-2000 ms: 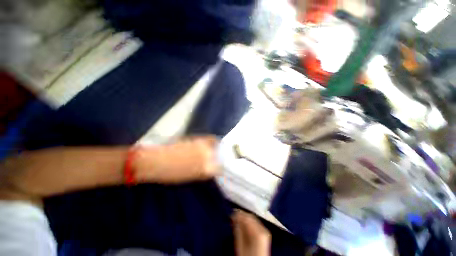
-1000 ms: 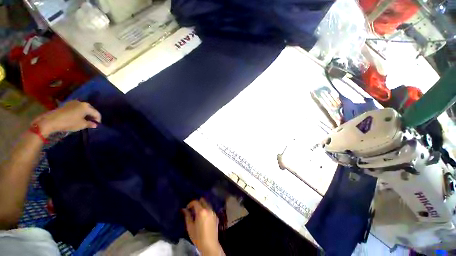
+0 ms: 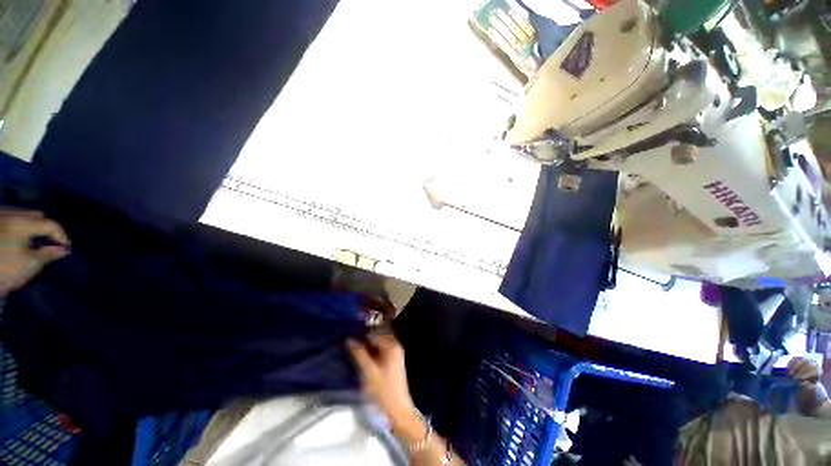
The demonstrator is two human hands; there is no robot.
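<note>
A large navy garment piece hangs across my lap below the table's near edge. My left hand, cut off by the left edge, pinches its edge. My right hand grips its other end near the table edge. Another navy cloth lies over the tabletop at the upper left. The white HIKARI sewing head stands at the upper right. A small navy panel lies under its arm and overhangs the table edge.
The white tabletop has a printed ruler near its front edge. A blue plastic crate is below the table at the right, with dark cloth and white strips. Blue crate mesh shows at the lower left. Another person's striped sleeve is at lower right.
The view has shifted right and closer to the machine, bringing the right crate into view. Both hands still hold the navy piece, which is now stretched more level between them.
</note>
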